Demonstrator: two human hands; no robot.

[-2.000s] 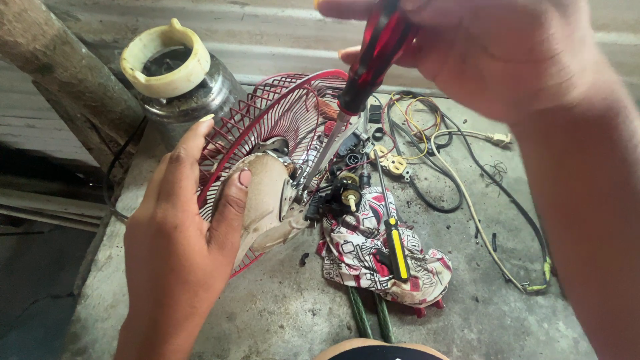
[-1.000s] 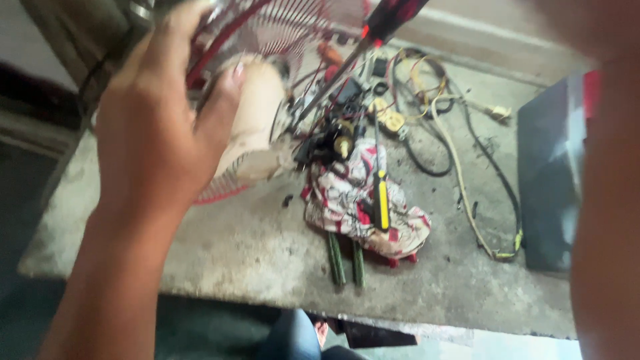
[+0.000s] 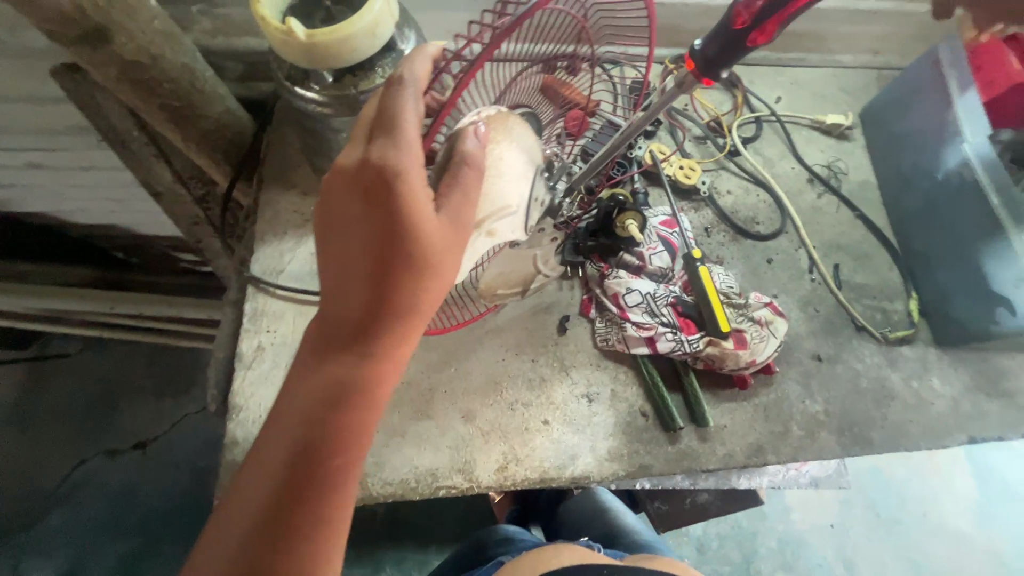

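My left hand grips the cream motor housing of an electric fan, thumb on the housing and fingers by the red wire guard. A screwdriver with a red and black handle slants down, its tip at the metal parts beside the housing; no fingers show on the visible handle. A blurred part of what looks like my right hand shows at the top right edge, above a bin; its fingers cannot be made out. A yellow and black screwdriver lies on a patterned cloth.
A jar with a cream plastic collar stands behind my left hand. Wires, a yellow socket piece and a black part with a shaft lie right of the fan. A cord runs near the grey plastic bin on the concrete slab.
My right hand and forearm, raised over the slab at the right earlier, have moved away to the right. The view has shifted, bringing the bin into sight. My left hand stays on the housing.
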